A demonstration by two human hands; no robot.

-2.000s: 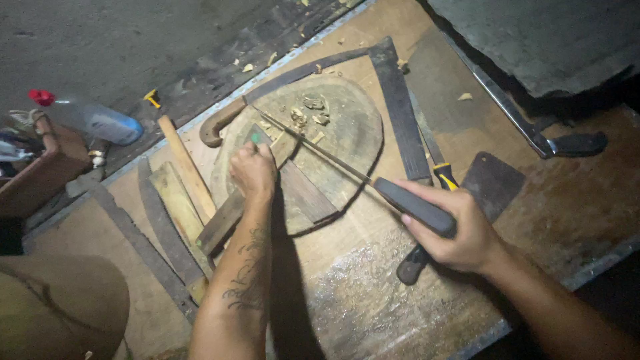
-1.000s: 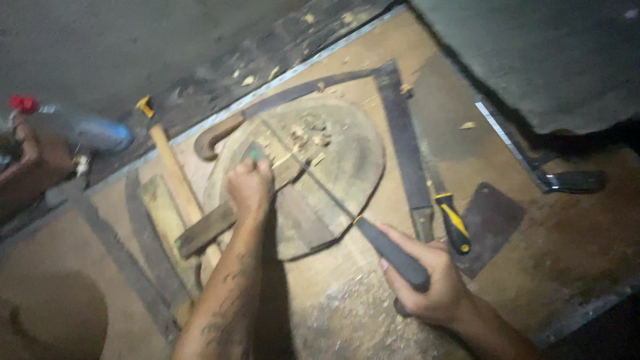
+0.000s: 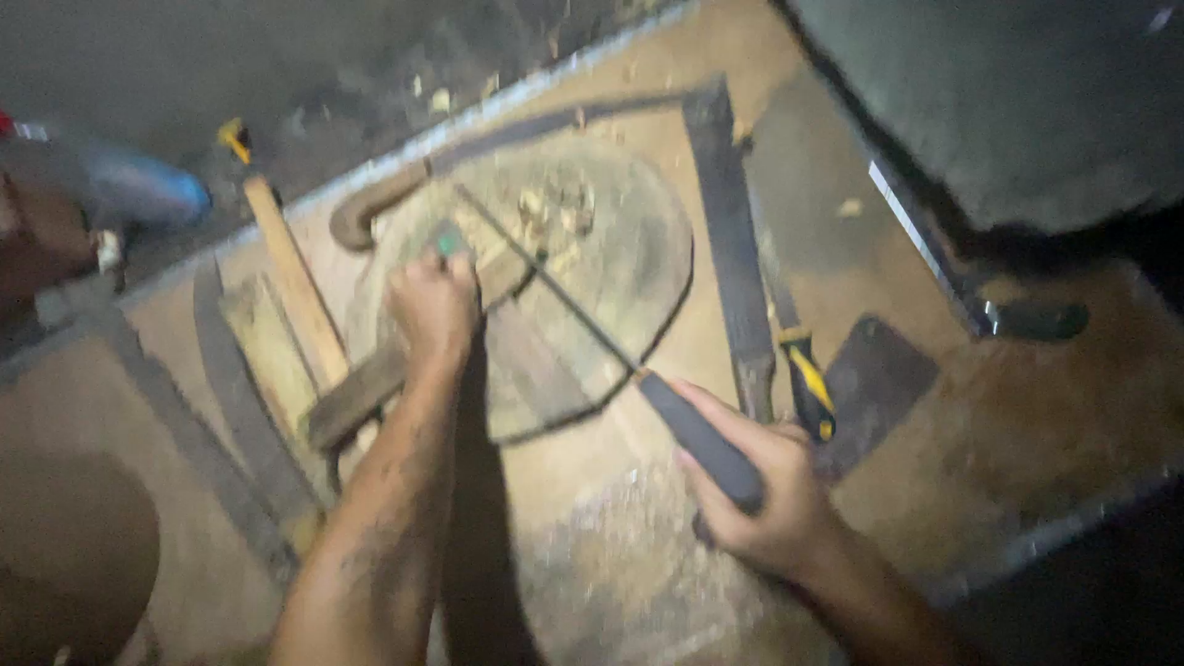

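My left hand [image 3: 433, 310] is closed on a dark piece of wood [image 3: 356, 398], which lies slanting over the left part of a round wooden block [image 3: 629, 250]. A small green thing [image 3: 450, 242] shows just beyond my fingers. My right hand [image 3: 758, 472] grips the dark handle of a thin-bladed tool [image 3: 705, 442], perhaps a file or a narrow blade; blur hides which. Its thin shaft runs up and left across the held wood, with the tip over the block near pale shavings [image 3: 555, 211]. A flat wooden strip [image 3: 536, 356] lies on the block's near part.
A curved blade with a wooden handle [image 3: 379, 205] lies behind the block. To the right are a long dark blade [image 3: 731, 250], a yellow-and-black handled tool [image 3: 810, 388], a dark plate [image 3: 879, 379] and a saw [image 3: 1036, 319]. Wooden strips [image 3: 296, 277], dark blades [image 3: 245, 398] and a bottle [image 3: 148, 185] are at left.
Since two seconds ago, the held wood has turned to a flatter slant, and the tool in my right hand has come to point more steeply up the block. Both hands keep their hold.
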